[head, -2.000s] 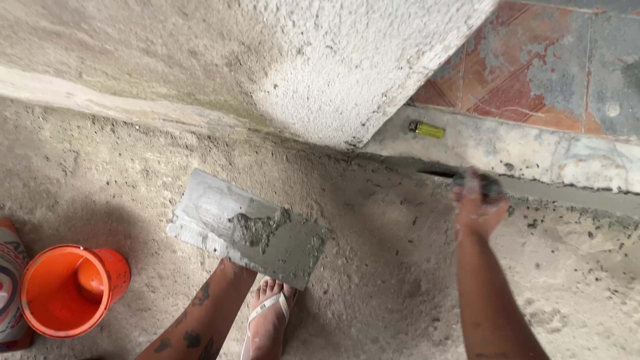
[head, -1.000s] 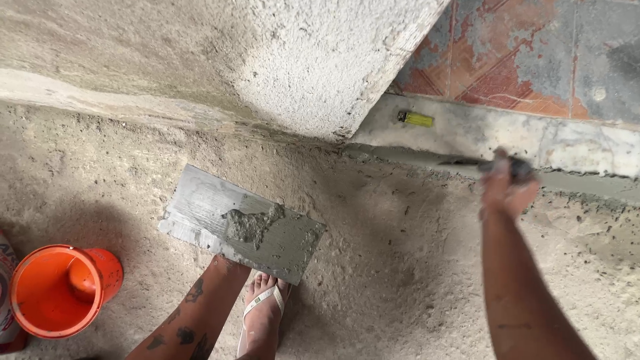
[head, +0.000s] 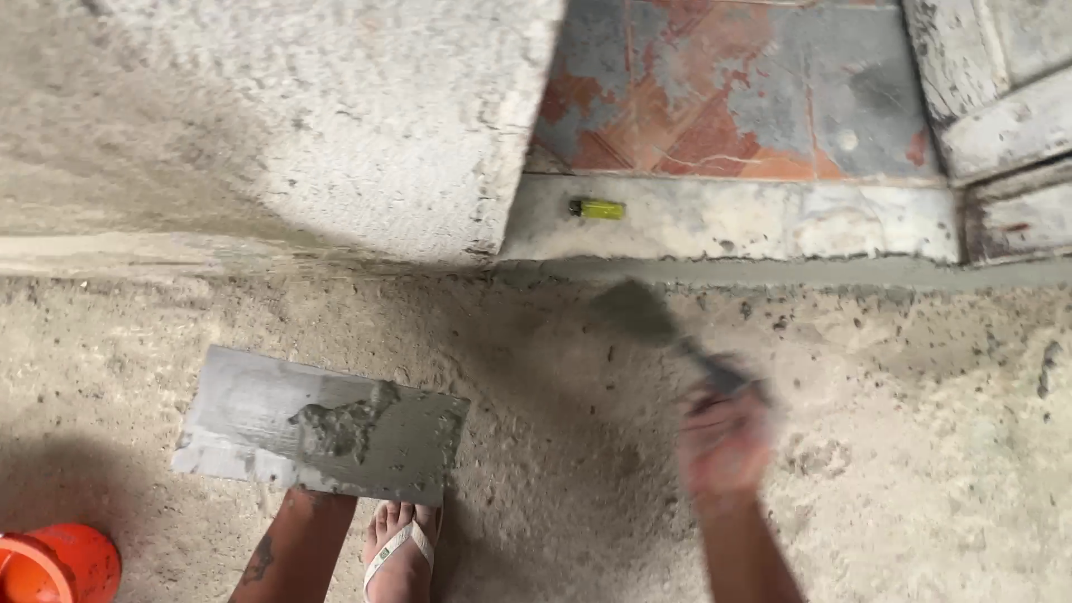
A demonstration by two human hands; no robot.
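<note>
A flat metal plate (head: 251, 402) carries a lump of wet grey mortar (head: 339, 427) and a smear of it toward the right end. My left forearm reaches under this plate, which hides my left hand. To the right, my right hand (head: 727, 444) is closed around the handle of a small pointing trowel (head: 636, 311), blurred by motion, its mortar-coated blade just below the marble sill. Along the foot of the marble sill (head: 712, 219) runs a strip of wet mortar (head: 754, 272).
On the sill lies a yellow lighter (head: 599, 208). Beyond it are worn tiles (head: 720, 92) and a weathered door (head: 1013, 126). A rough wall (head: 377, 126) stands left. An orange bucket (head: 79, 557) and my sandalled foot (head: 400, 557) are at the bottom.
My right hand has drawn back from the mortar strip, and the trowel's blade now shows fully. The plate remains over my left forearm with the mortar lump on it. The view has shifted.
</note>
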